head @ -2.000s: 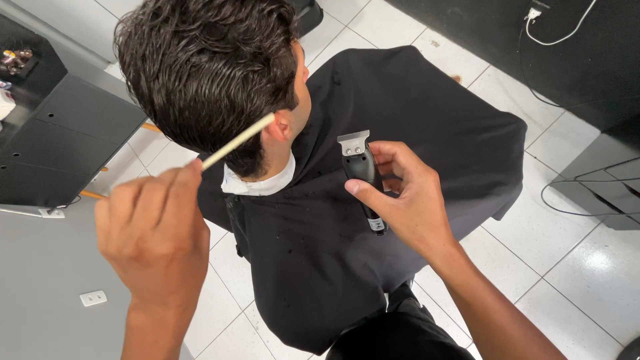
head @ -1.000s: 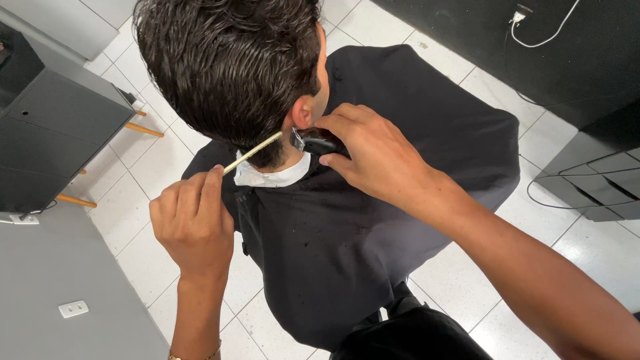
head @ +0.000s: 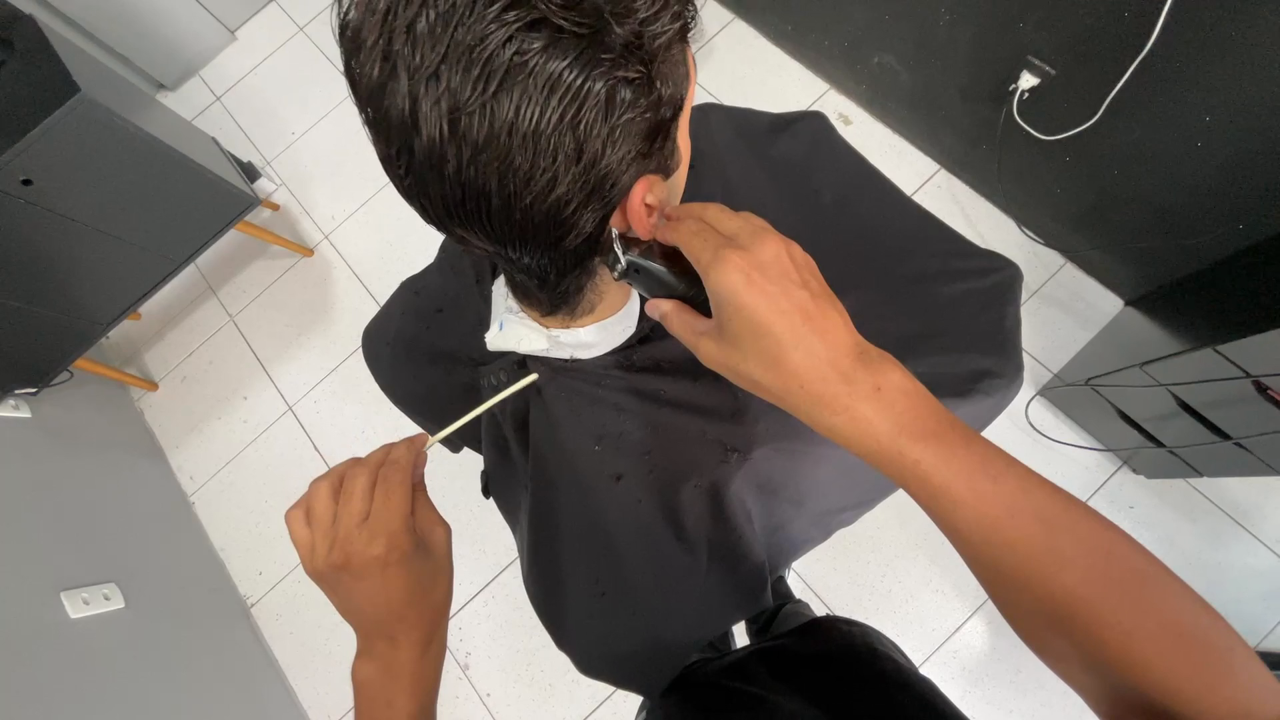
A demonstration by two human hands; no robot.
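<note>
A seated person with wet dark hair (head: pixel 520 130) faces away, wearing a black barber cape (head: pixel 640 450) and a white neck strip (head: pixel 575 338). My right hand (head: pixel 770 310) grips a black hair trimmer (head: pixel 655 272), its metal blade against the hair edge just below and behind the person's right ear (head: pixel 643 205). Fingertips of that hand lie close to the earlobe. My left hand (head: pixel 380 530) holds a thin pale comb (head: pixel 482 410), seen edge-on, over the cape below the neck strip and apart from the hair. Small hair clippings lie on the cape.
A dark cabinet (head: pixel 110 220) on wooden legs stands at the left, beside a grey surface with a wall socket (head: pixel 92 600). On the right are a black wall with a plugged-in white cable (head: pixel 1110 115) and a dark drawer unit (head: pixel 1180 410) crossed by a black cord. White floor tiles surround the person.
The trimmer, held away over the cape two seconds ago, has come to the skin below the ear. The comb was near the nape and ear before; my left hand has drawn it down and away.
</note>
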